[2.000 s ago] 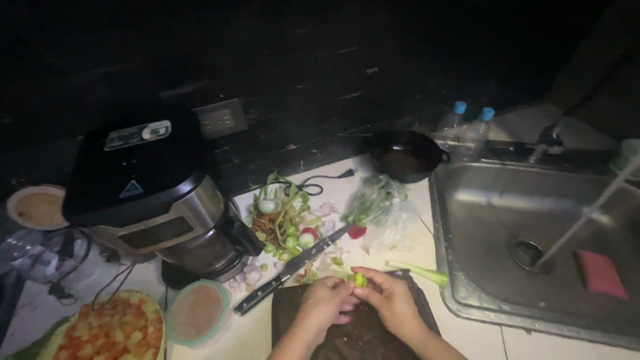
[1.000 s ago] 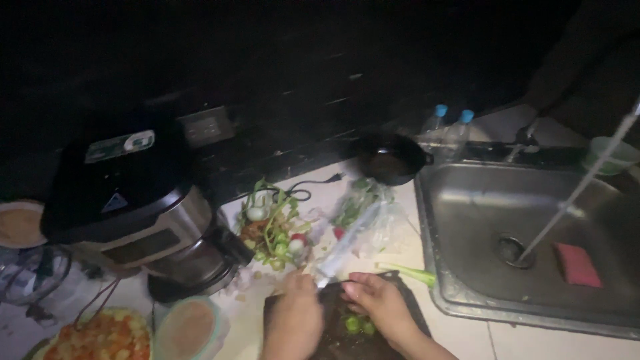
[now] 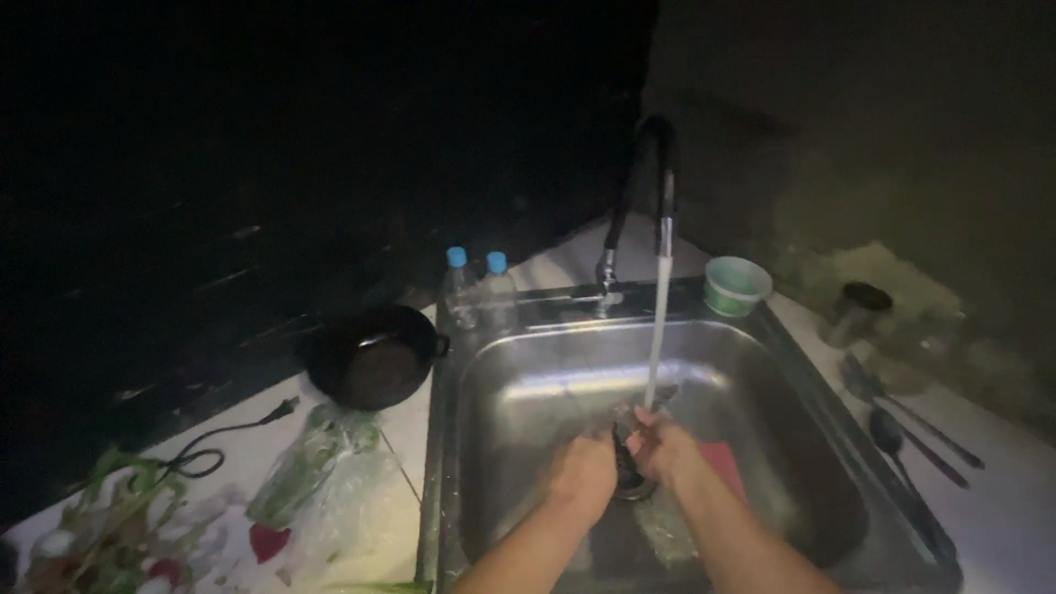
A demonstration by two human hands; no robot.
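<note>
Both hands are inside the steel sink basin (image 3: 528, 412). My left hand (image 3: 587, 470) is closed around a dark-handled kitchen knife (image 3: 619, 450), mostly hidden by the hands. Beside it, my right hand (image 3: 660, 441) has its fingers in the stream of water (image 3: 657, 330) from the faucet (image 3: 665, 235); whether they grip the blade is unclear. Behind the right forearm lies a pink sponge or cloth (image 3: 724, 469). The drain (image 3: 635, 487) shows just below the hands.
Left of the sink are a black pan (image 3: 375, 359), bagged greens (image 3: 301, 462), vegetable scraps (image 3: 115, 528) and a power cord (image 3: 235, 429). Two blue-capped bottles (image 3: 499, 293) and a green plastic tub (image 3: 737, 286) stand at the sink's back. Spoons (image 3: 887, 433) lie on the right counter.
Both hands have moved right, from the dark cutting board to the sink, and the knife was raised in my left hand one second ago. The view has swung right.
</note>
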